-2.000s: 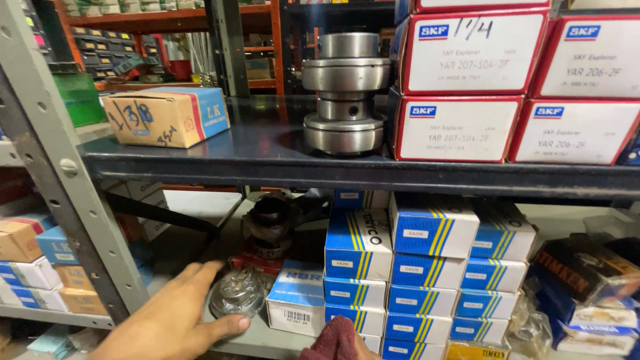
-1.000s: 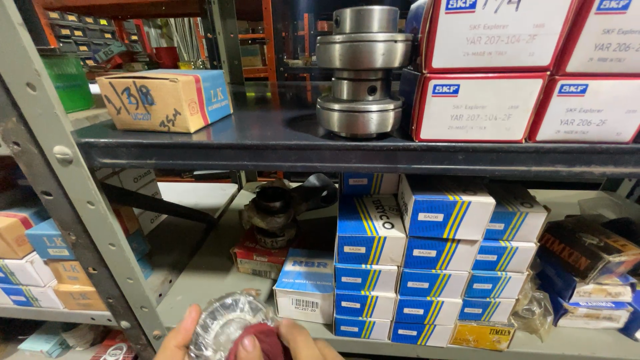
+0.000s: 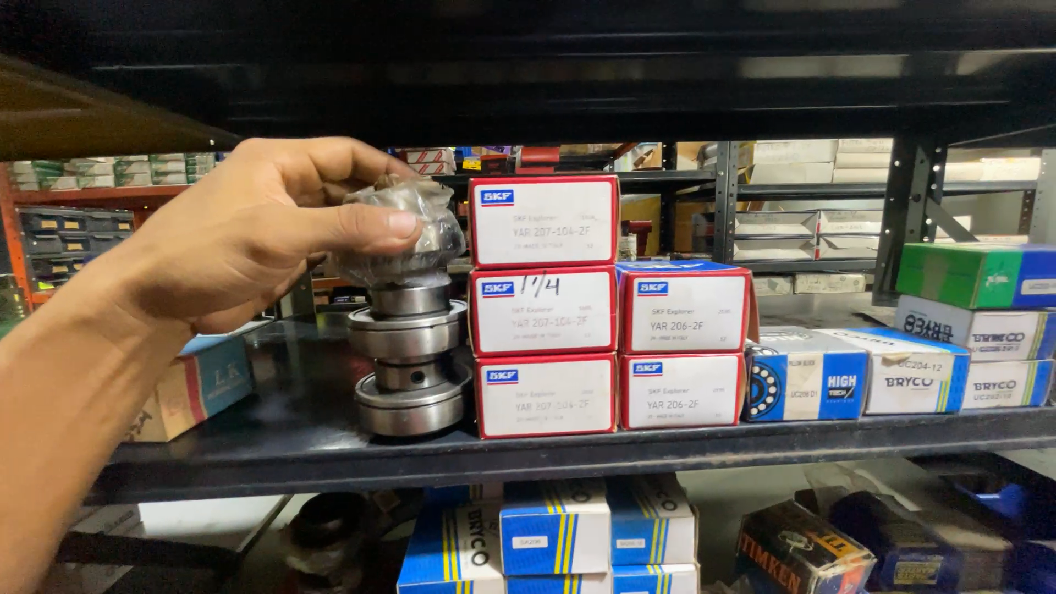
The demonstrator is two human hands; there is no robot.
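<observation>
My left hand (image 3: 305,223) grips a plastic-wrapped insert bearing (image 3: 404,235) by its top and side. That wrapped bearing sits on or just over a column of two bare steel insert bearings (image 3: 410,396) on the dark metal shelf; whether its weight rests there I cannot tell. Close to the column on the right, red-and-white SKF boxes (image 3: 544,396) are stacked, with shorter SKF boxes (image 3: 683,389) beside them. Behind my forearm stands a brown and blue LK box (image 3: 206,384). My right hand is out of the frame.
Further right on this shelf are a High Tech box (image 3: 807,375), Bryco boxes (image 3: 916,371) and a green box (image 3: 949,274). A dark upper shelf (image 3: 528,74) hangs low overhead. Below the shelf edge (image 3: 528,464) are blue-and-white Bryco boxes (image 3: 554,532) and a Timken box (image 3: 800,544).
The wrapped bearing, near the lower shelf a second ago, is now up at the top of the bare bearing column in my left hand. The view has risen. The hand with the dark red cloth has left view.
</observation>
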